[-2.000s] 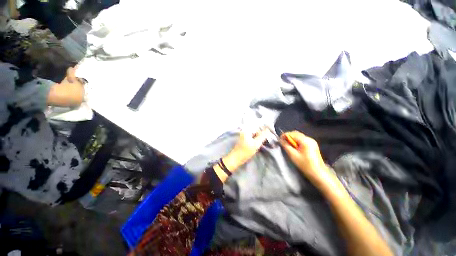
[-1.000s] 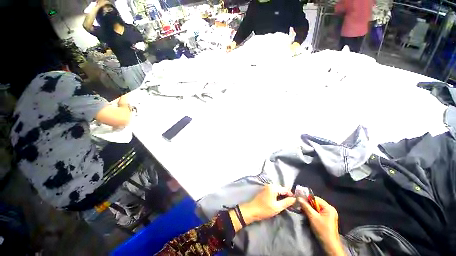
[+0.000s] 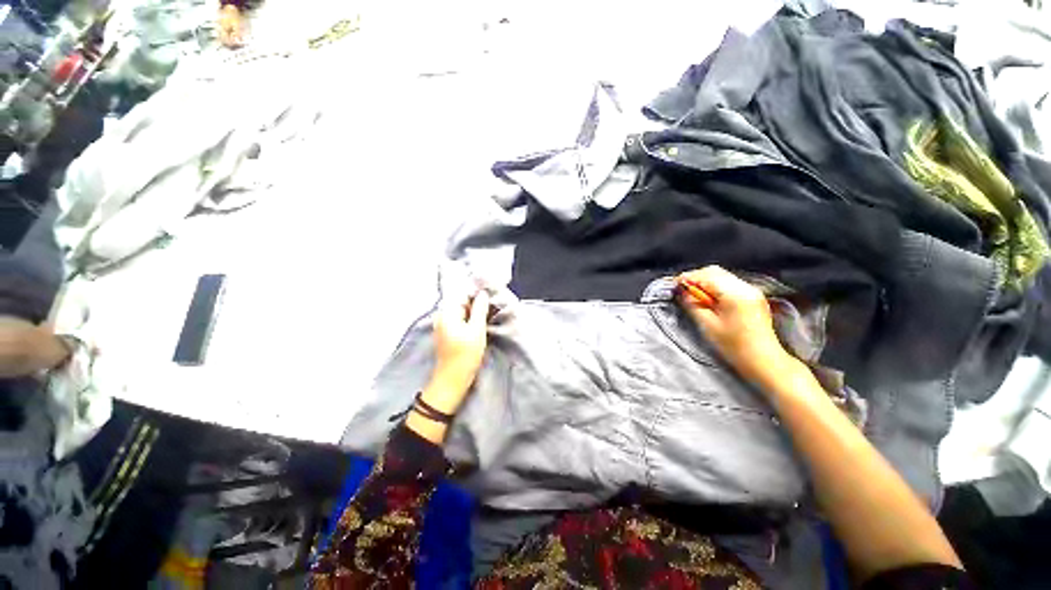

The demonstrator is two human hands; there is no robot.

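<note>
A dark grey denim garment lies over the table edge, its paler face up between my hands. My left hand pinches the garment at the left end of a long seam. My right hand is closed around the orange-handled snips and also holds the garment's edge at the right end of that seam. The snips' blades cannot be made out. The pointed pale collar lies beyond my hands, beside the dark inner face of the garment.
A black phone lies on the white table at left. Pale garments lie at the upper left. A yellow-green cloth sits on the dark pile at right. A person's arm shows at the left edge. Blue plastic shows below.
My hands have moved apart, and the garment's seam now runs between them. The view has turned down and to the right, bringing the yellow-green cloth into view.
</note>
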